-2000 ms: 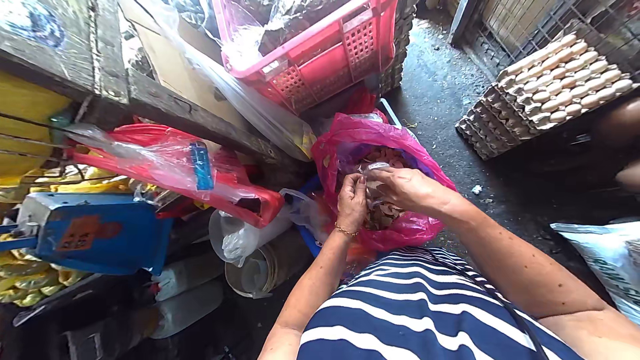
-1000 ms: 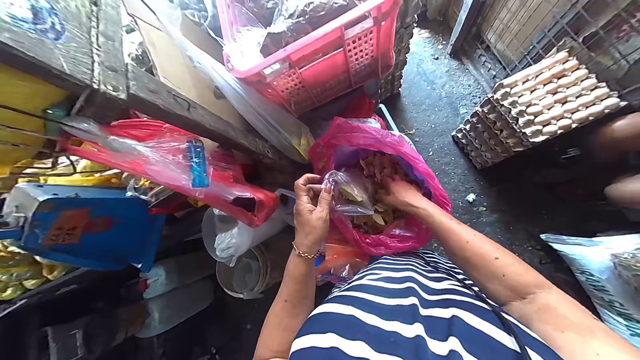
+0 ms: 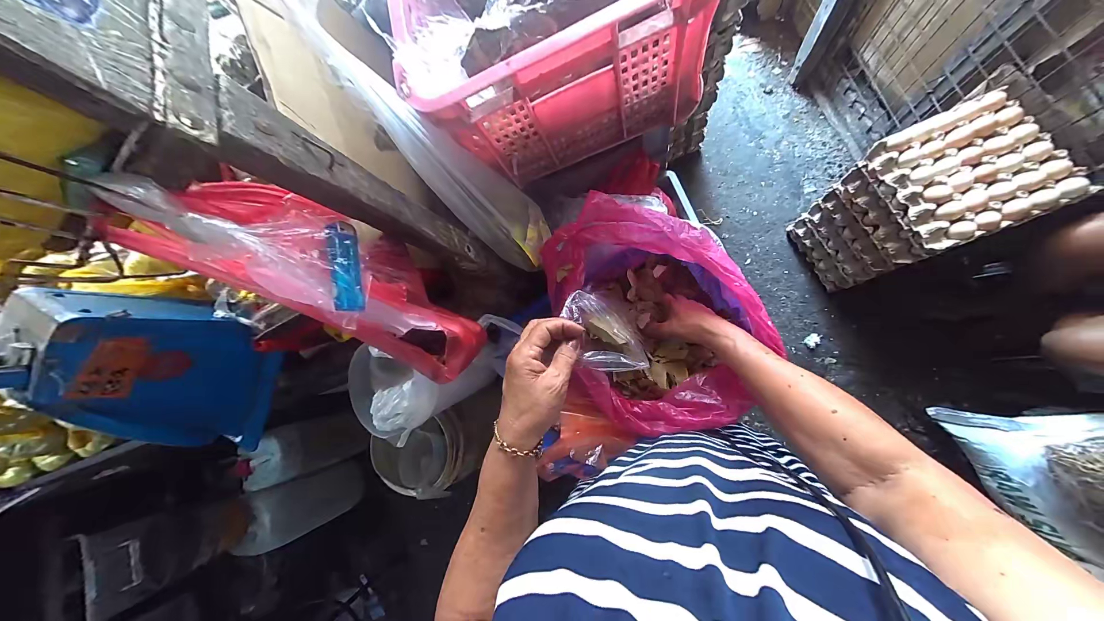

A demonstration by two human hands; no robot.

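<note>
A large pink plastic bag (image 3: pixel 755 332) stands open in front of me, filled with dried brown leaves (image 3: pixel 668 366). My left hand (image 3: pixel 545 366) pinches the edge of a small clear plastic bag (image 3: pixel 608 332) between thumb and fingers; some pale green-brown leaves lie inside it. That small bag rests over the left part of the pink bag's mouth. Reaching in from the right, my right hand (image 3: pixel 686 321) is down among the leaves. Its fingertips are partly hidden, and whether it grips any leaves cannot be told.
A pink plastic crate (image 3: pixel 578 112) stands beyond the bag. Stacked egg trays (image 3: pixel 975 172) are at the right, near a co-worker's blurred limb (image 3: pixel 1074 345). A filled sack (image 3: pixel 1026 466) lies lower right. Red plastic bags (image 3: pixel 285 250), a blue container (image 3: pixel 147 366) and a clear bucket (image 3: pixel 418 453) are at the left.
Two seconds ago both hands were together above the leaves. Since then they have parted, the right hand going down into the leaves while the left holds the small clear bag.
</note>
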